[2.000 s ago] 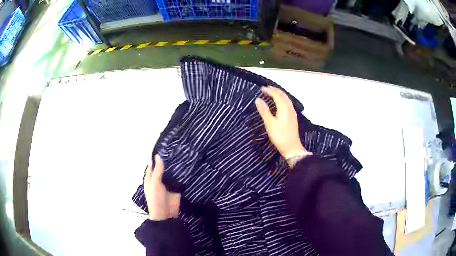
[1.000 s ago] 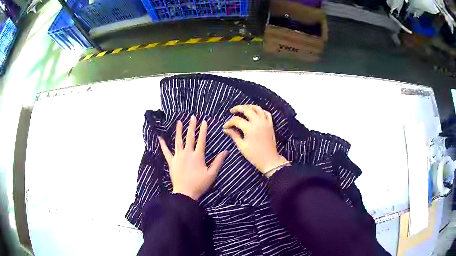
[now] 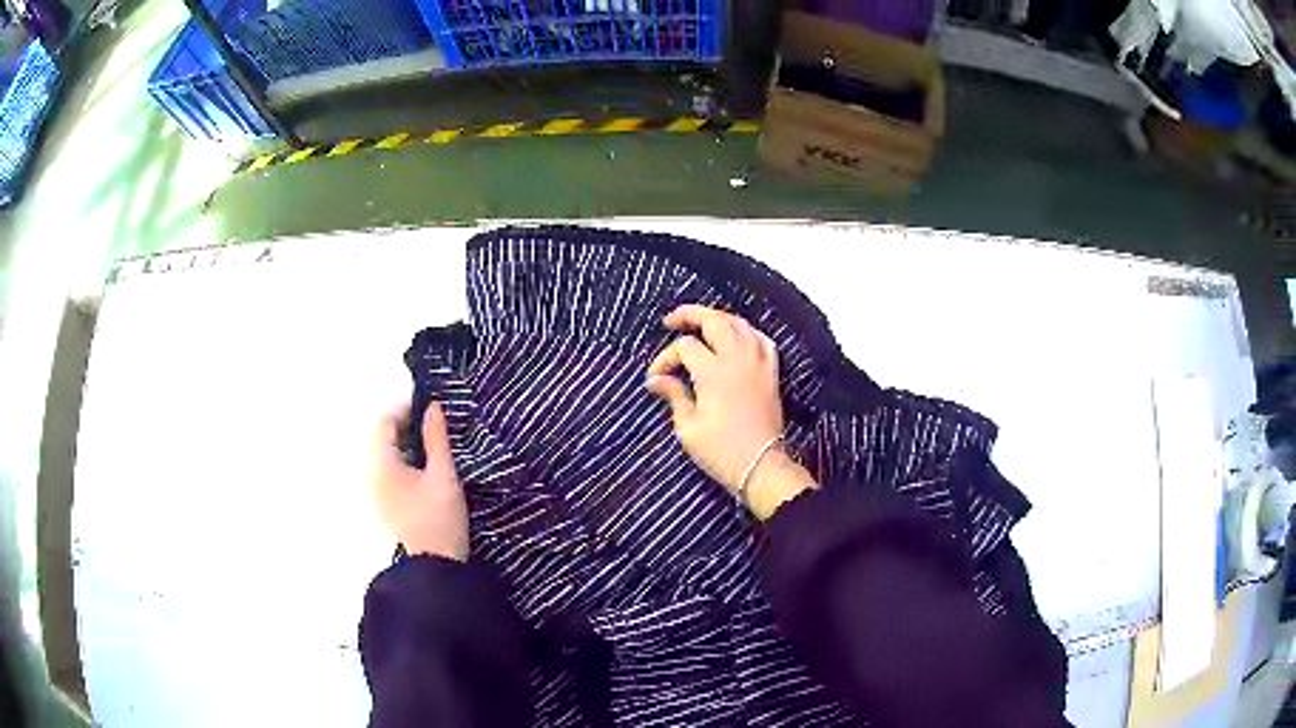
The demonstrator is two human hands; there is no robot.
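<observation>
A dark garment [image 3: 597, 413] with thin white broken stripes lies spread on the white table [image 3: 228, 469]. Its gathered ruffle [image 3: 569, 277] with a dark edge band lies at the far side. My left hand [image 3: 427, 484] is at the garment's left edge, thumb and fingers around the dark folded edge. My right hand [image 3: 728, 398] rests over the upper middle of the garment with curled fingers. Its palm is hidden, so I cannot tell whether it holds anything.
A white strip [image 3: 1188, 526] lies over a tan card [image 3: 1154, 697] at the table's right end, near a tape roll [image 3: 1258, 523]. Beyond the table are blue crates [image 3: 576, 29], a cardboard box [image 3: 849, 135] and yellow-black floor tape [image 3: 512, 130].
My left hand has moved from flat on the garment's middle to its left edge and now grips there. My right hand has stayed nearly in place over the last second.
</observation>
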